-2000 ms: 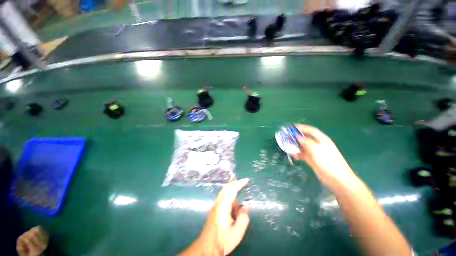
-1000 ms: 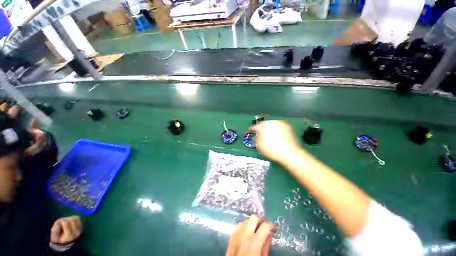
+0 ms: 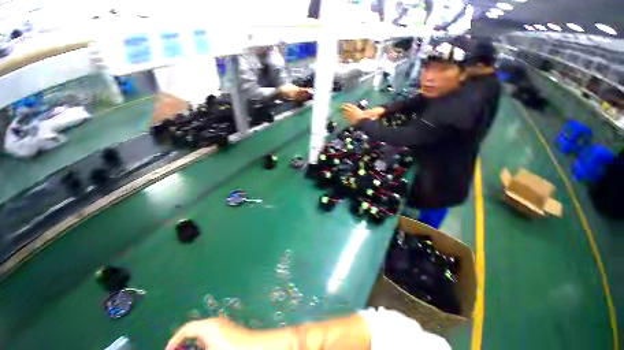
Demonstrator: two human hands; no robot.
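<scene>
My right hand (image 3: pixel 215 335) is at the bottom edge, partly cut off, its forearm and white sleeve coming in from the right. Its fingers are curled around a dark round motor part (image 3: pixel 189 344), mostly hidden and cut by the edge. My left hand is not in view. Thin metal rings (image 3: pixel 284 290) lie scattered on the green belt (image 3: pixel 274 232) just beyond my right hand. A blue-silver disc (image 3: pixel 120 303) with a pale lead lies left of it, and another disc (image 3: pixel 236 198) lies farther off. A pale corner of the ring bag (image 3: pixel 118 343) shows at the bottom left.
Black units (image 3: pixel 186 230) are spaced along the belt, with a large heap (image 3: pixel 359 171) at its right side. A carton of dark parts (image 3: pixel 465 273) stands beyond the right edge. A co-worker (image 3: pixel 445 130) stands behind the heap. An open carton (image 3: pixel 530 191) is on the floor.
The view has swung to the right, so the blue tray and my left hand are out of the picture. My right hand has left the row of discs and is now near the rings.
</scene>
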